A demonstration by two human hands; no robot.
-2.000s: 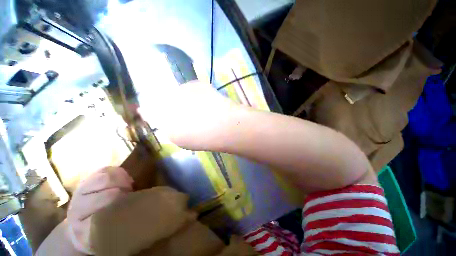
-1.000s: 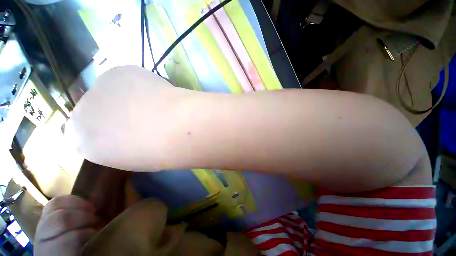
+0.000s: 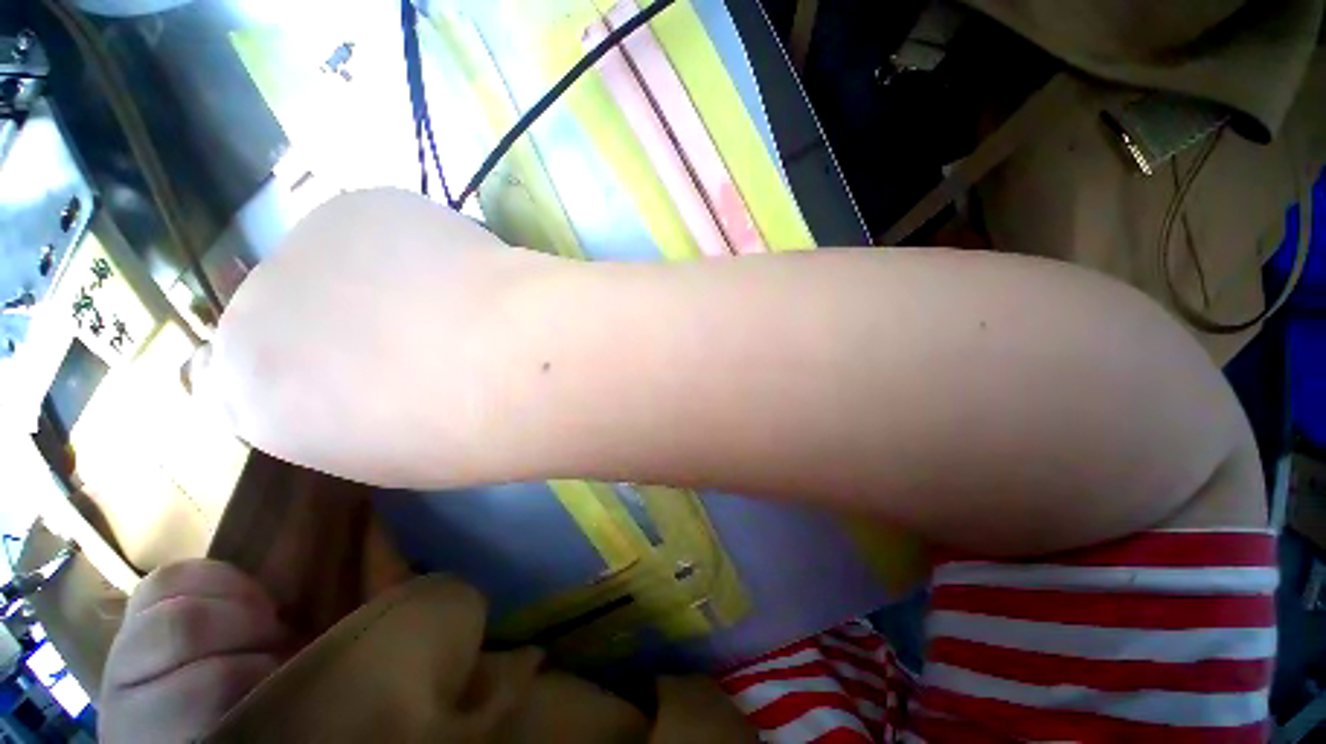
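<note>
A brown bag body [image 3: 386, 661] lies bunched at the bottom left, beside the metal clamp frame [image 3: 44, 494] under the machine. My left hand [image 3: 189, 640] lies on its left side, with the fingers curled; the fingertips are hidden, so its grip cannot be told. My right forearm crosses the picture from the right. My right hand [image 3: 313, 334] is at the clamp area, bright and overexposed, with its fingers out of sight. A brown strip [image 3: 284, 523] runs between the hands. Lighter tan material [image 3: 160, 451] lies within the frame.
The jig plate with yellow tape [image 3: 662, 545] and a pink slotted strip [image 3: 676, 138] lies under my forearm. Black cables [image 3: 538, 124] cross it. Brown bags [image 3: 1091, 204] with a metal-looking fitting [image 3: 1127, 143] and thin cord hang at the upper right. Something blue is at the right edge.
Since two seconds ago the view has moved closer, and my right hand has shifted left and down to the clamp area. Over the last second almost nothing has moved.
</note>
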